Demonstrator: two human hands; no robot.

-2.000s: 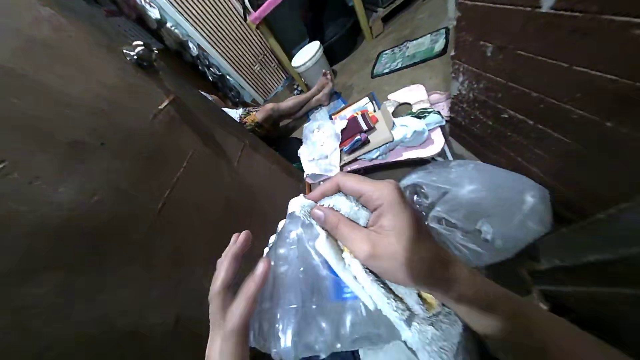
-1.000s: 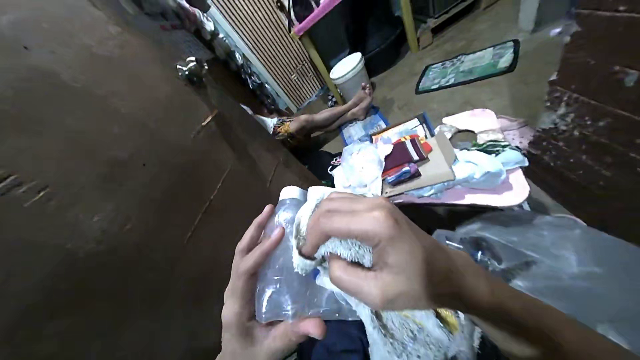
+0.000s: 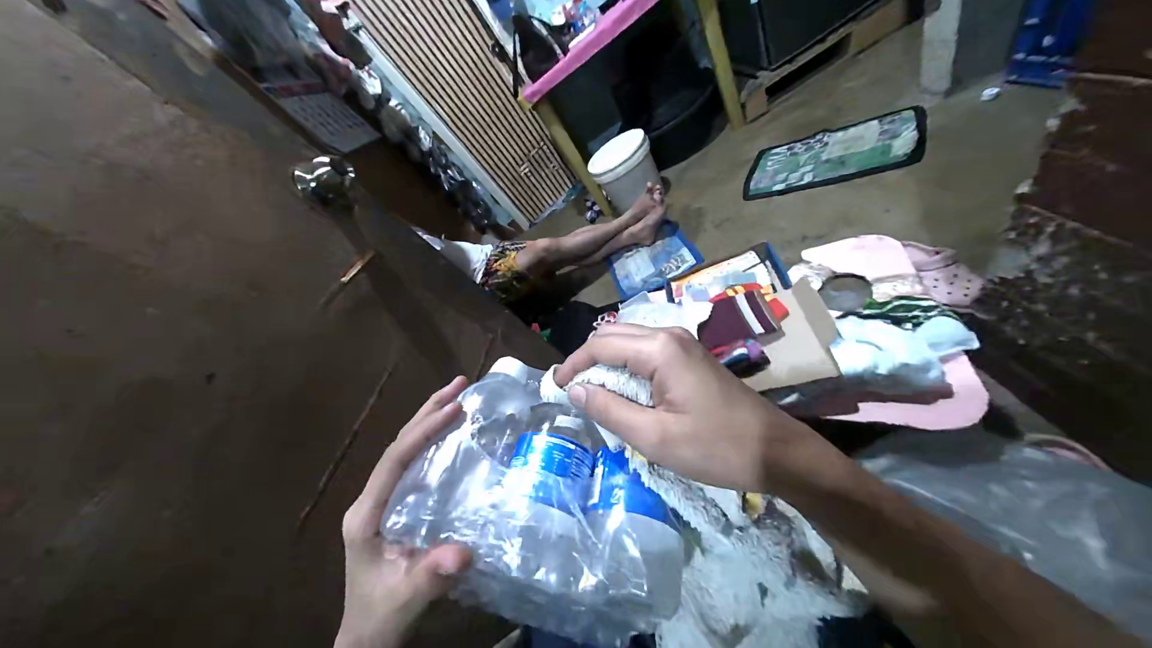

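Note:
A shrink-wrapped pack of clear plastic bottles (image 3: 504, 504), some with blue labels and white caps, lies tilted low in the middle of the head view. My left hand (image 3: 405, 513) cups the pack from its left side, thumb near the bottom edge. With my right hand (image 3: 670, 405) I pinch a whitish, stained terry cloth (image 3: 738, 558) against the caps at the top of the pack. The cloth hangs down along the pack's right side, under my right wrist.
A brown door with a metal knob (image 3: 324, 180) stands on the left. Beyond are a person's legs (image 3: 585, 243), a white lidded bucket (image 3: 623, 166) and a floor mat (image 3: 837, 153). Right of my hands are a cardboard box (image 3: 796, 346), folded clothes and a clear plastic bag (image 3: 1026, 513).
The bottle pack has turned, so blue-labelled bottles now face the view. My right hand keeps the cloth at the caps. The view has shifted, showing more floor at the right.

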